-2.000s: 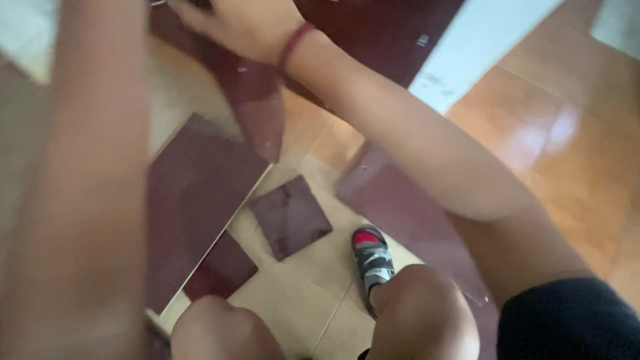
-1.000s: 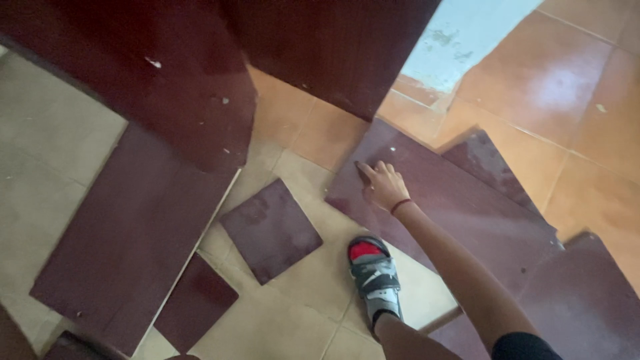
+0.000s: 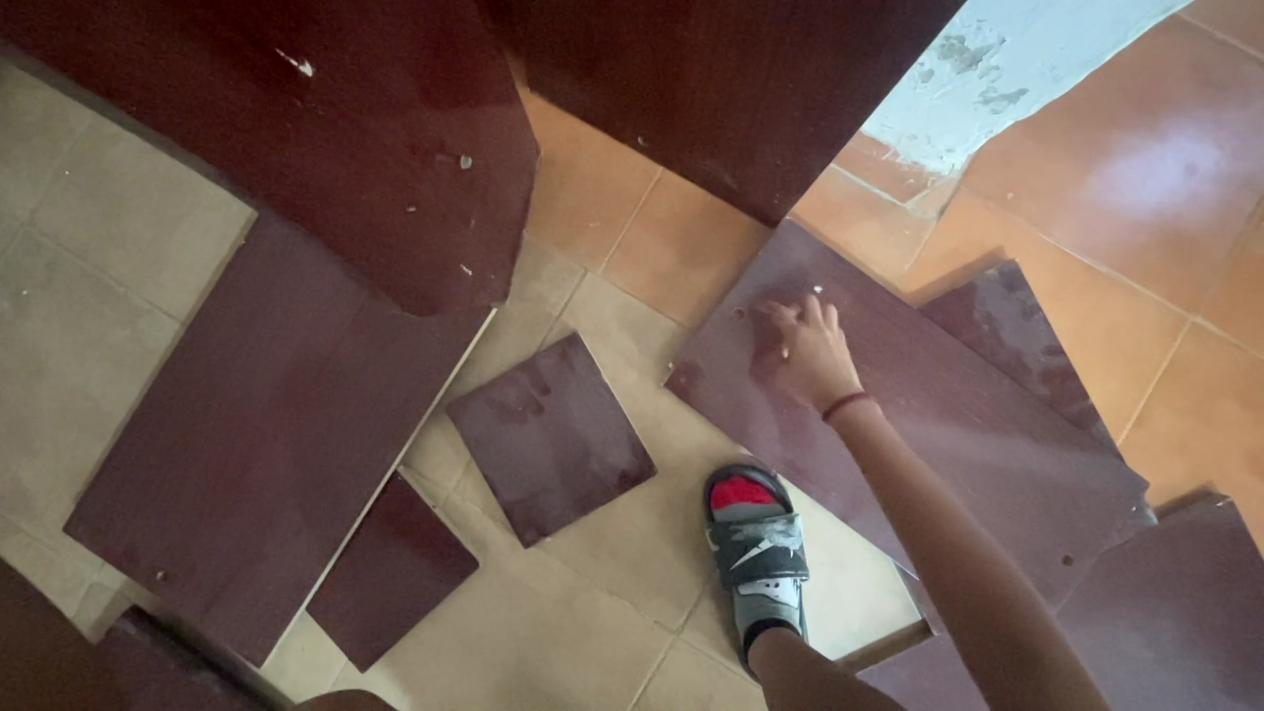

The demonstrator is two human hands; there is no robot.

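Observation:
My right hand, with a dark red band on its wrist, is over the upper left part of a long dark maroon board lying at the right. Its fingers are spread near a small white mark and a small hole; whether they touch the board cannot be told. It holds nothing. My left hand is out of view. A square maroon board lies on the tiles left of my foot. Further left is a long maroon panel with a pale edge, partly over a smaller dark board.
Two large dark red panels fill the top. A peeling white wall base stands at the upper right. My foot in a slide sandal is beside the long board. More maroon boards lie at the lower right.
Two seconds ago both arms reached up, with a hand near the top; one second ago my right hand was down over the long board, with the left out of view. The view has moved.

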